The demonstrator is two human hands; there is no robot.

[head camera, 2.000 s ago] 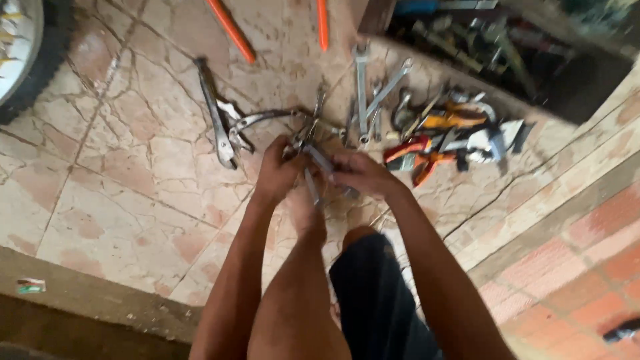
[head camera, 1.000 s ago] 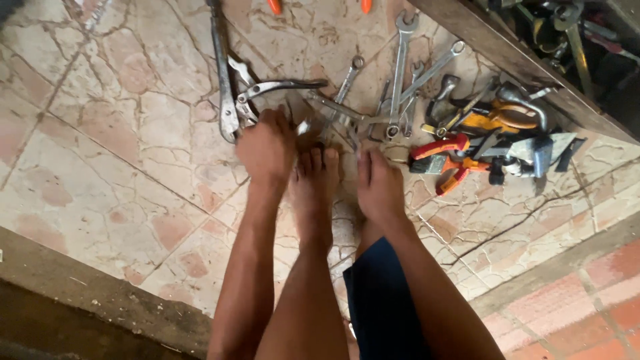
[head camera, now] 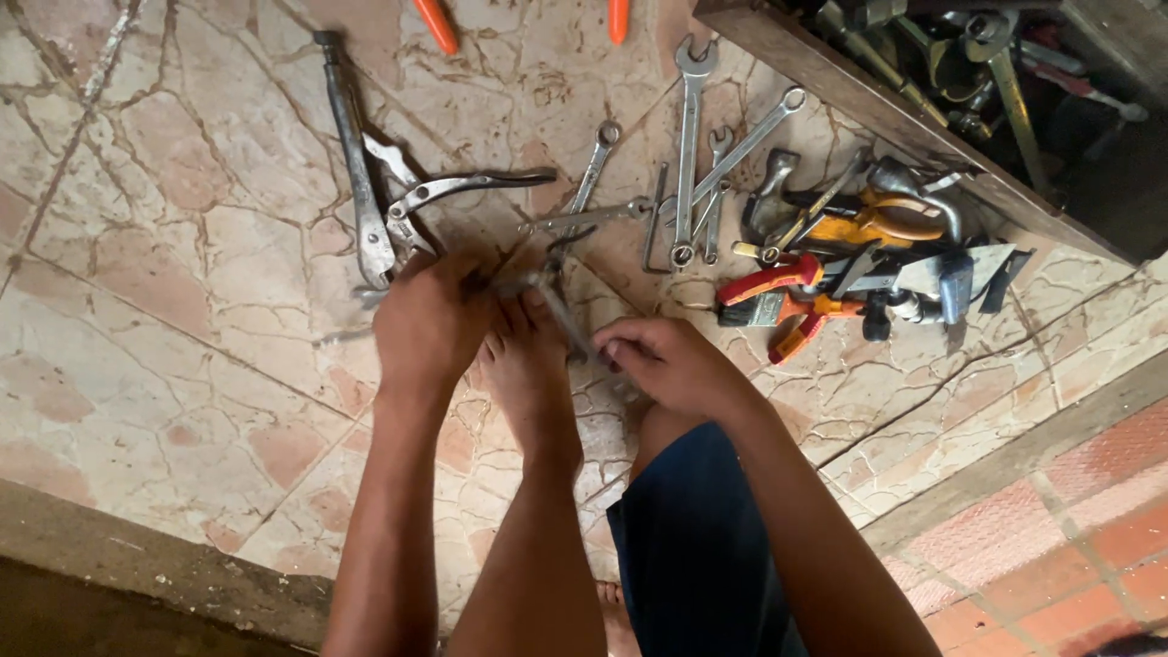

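Note:
My left hand [head camera: 431, 321] is over the tool heap just above my bare foot; its fingers are hidden and blurred, so what it holds cannot be told. Locking pliers [head camera: 351, 164] and a pair of pliers with a curved dark handle [head camera: 470, 181] lie just beyond it. My right hand [head camera: 671, 358] has its fingers curled by the end of a blurred metal tool [head camera: 568, 319]; whether it grips the tool is unclear. Combination wrenches, among them a long one [head camera: 691, 155] and a shorter one [head camera: 595, 169], lie on the tiles, with a hex key [head camera: 653, 224] among them.
At upper right stands a wooden box [head camera: 912, 119] of tools. Below it lie a claw hammer [head camera: 776, 192], red and yellow pliers [head camera: 776, 279], a paintbrush [head camera: 754, 310] and a putty knife [head camera: 958, 269]. Two orange handles [head camera: 436, 26] reach in at the top. A raised edge [head camera: 1004, 452] borders the tiles.
My right hand has moved away from my left, to the right and nearer my knee. A wrench left of the long ones, hidden two seconds ago, now shows more fully. The view has shifted.

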